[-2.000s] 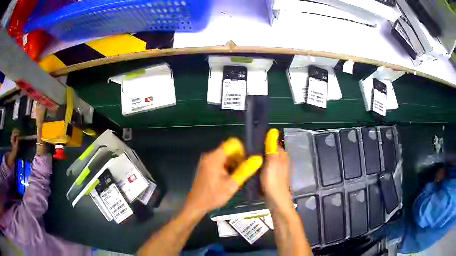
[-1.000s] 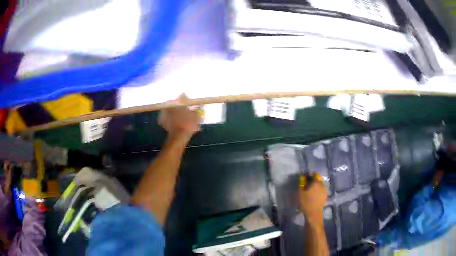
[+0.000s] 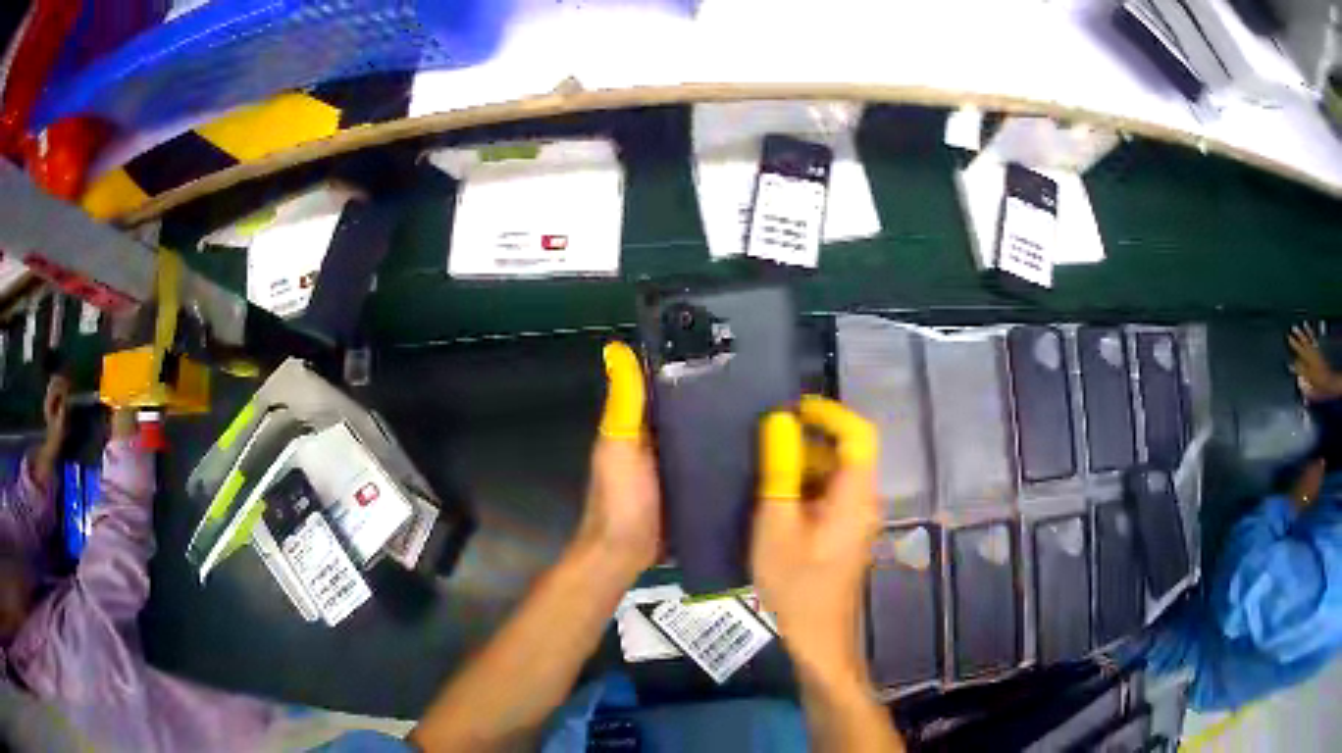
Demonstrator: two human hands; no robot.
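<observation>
A dark grey smartphone or back cover (image 3: 717, 441) is held upright in front of me, its camera cluster at the top left. My left hand (image 3: 626, 471) grips its left edge, and my right hand (image 3: 817, 515) grips its right edge. Both wear yellow finger cots. To the right lies a grey blister tray (image 3: 930, 419) with dark slabs in most pockets; the two upper pockets nearest me at its left show pale grey. A white barcode label (image 3: 717, 636) lies below the held slab.
Open white boxes (image 3: 536, 213) lie along the belt under the shelf edge (image 3: 618, 100); one at the left has a dark slab (image 3: 345, 268) on it. Stacked box parts (image 3: 353, 500) lie left, near the yellow control box (image 3: 155, 380). Co-workers' sleeves (image 3: 1280, 566) show at both sides.
My hands have come together around a dark slab, from the belt and the tray. Another upper pocket at the tray's left now shows empty. The view has tilted down, and the belt boxes have shifted left.
</observation>
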